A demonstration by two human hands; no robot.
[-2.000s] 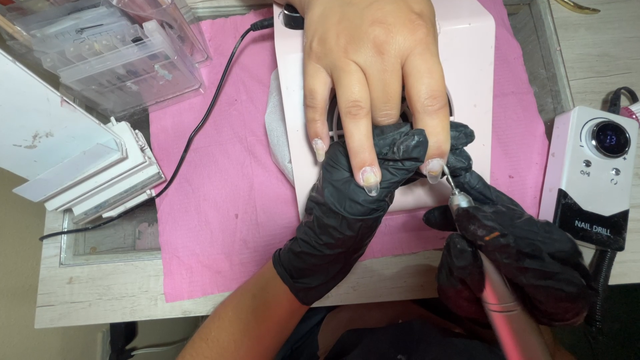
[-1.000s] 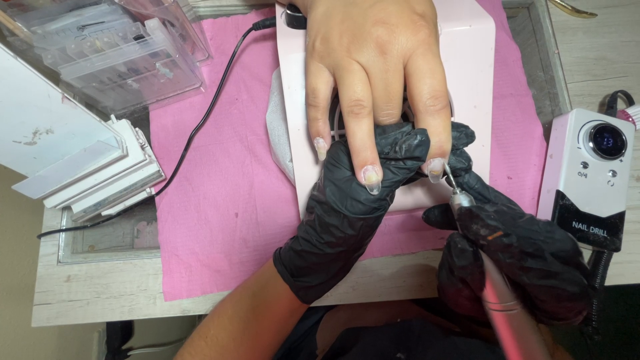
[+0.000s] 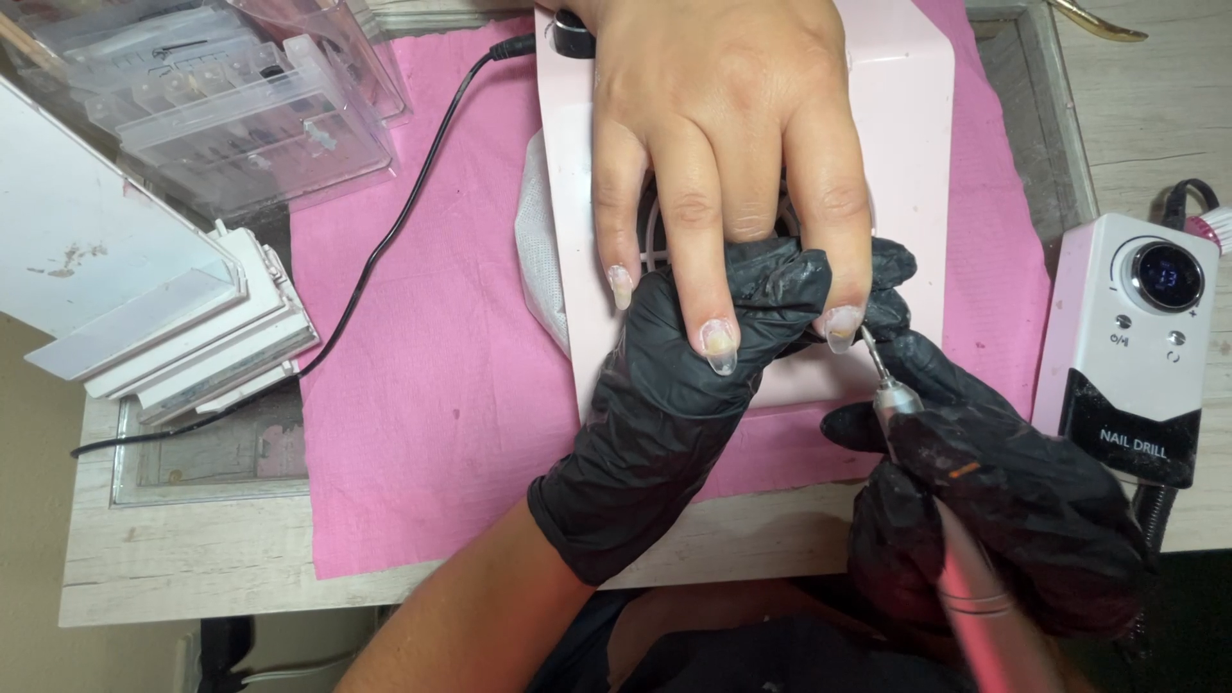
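Another person's hand (image 3: pixel 722 106) rests palm down, fingers toward me, on a pale pink nail dust collector (image 3: pixel 905 115) with a round fan grille partly hidden beneath the fingers. Clear, tipped nails show on three fingers. My left hand (image 3: pixel 693 366), in a black glove, holds one of that hand's fingers, the one at the right, from below and beside it. My right hand (image 3: pixel 1001 481), also gloved in black, grips a pink nail drill handpiece (image 3: pixel 977 587); its thin metal bit (image 3: pixel 874 354) is at the side edge of that finger's nail.
A pink cloth (image 3: pixel 414 404) lies under the dust collector. At right stands the nail drill control unit (image 3: pixel 1131 356) with a lit display. Clear plastic cases (image 3: pixel 250 135) and white boxes (image 3: pixel 202 327) sit at left. A black cable (image 3: pixel 385 241) crosses the cloth to the collector.
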